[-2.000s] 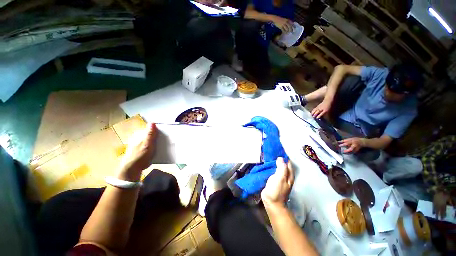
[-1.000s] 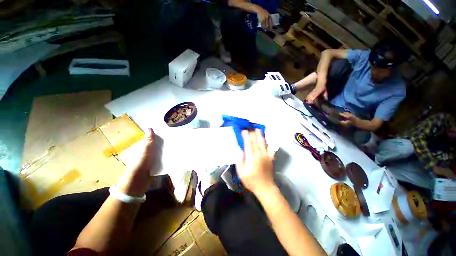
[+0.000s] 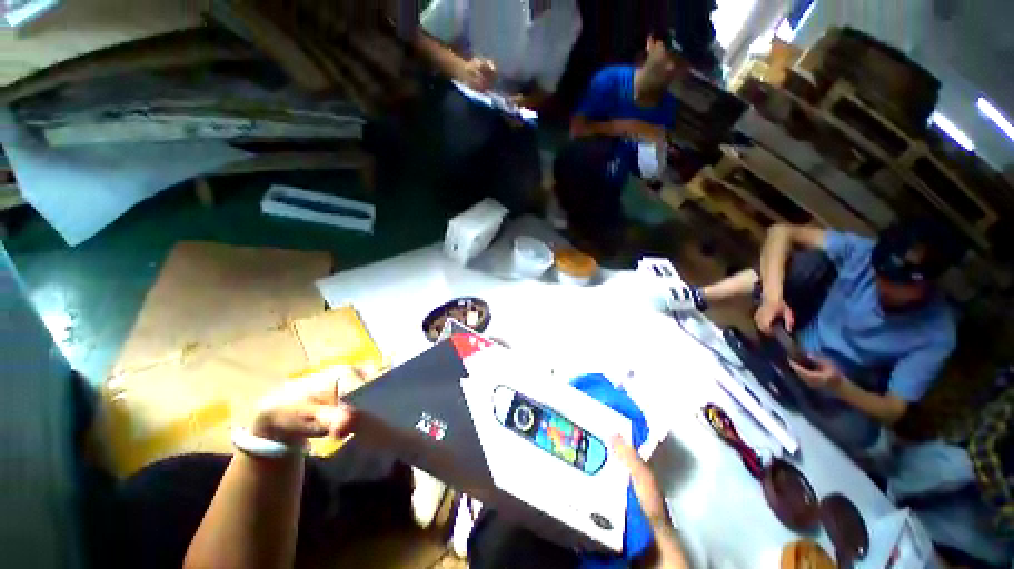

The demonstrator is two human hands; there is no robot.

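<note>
A white and dark grey product box (image 3: pixel 556 489) with a red corner is held tilted above my lap. Its printed face shows an oval-ended device picture. My left hand (image 3: pixel 306 417) grips the dark grey end, thumb at the near left edge. My right hand (image 3: pixel 648 489) holds the right end, with the blue cleaning cloth (image 3: pixel 632 406) between it and the box. Most of my right fingers and the underside of the box are hidden.
The white-covered table (image 3: pixel 578 322) bears a dark round bowl (image 3: pixel 456 320), a small white box (image 3: pixel 475 230), a white bowl (image 3: pixel 532 257), an orange tub (image 3: pixel 575 265), a cable bundle (image 3: pixel 728 436) and brown dishes (image 3: pixel 788 495). A person (image 3: pixel 878 322) sits at the right; others are behind the table.
The box has turned from its plain white side to the printed face and tilted. My right hand has moved to its right end with the cloth. The view has shifted, showing more background.
</note>
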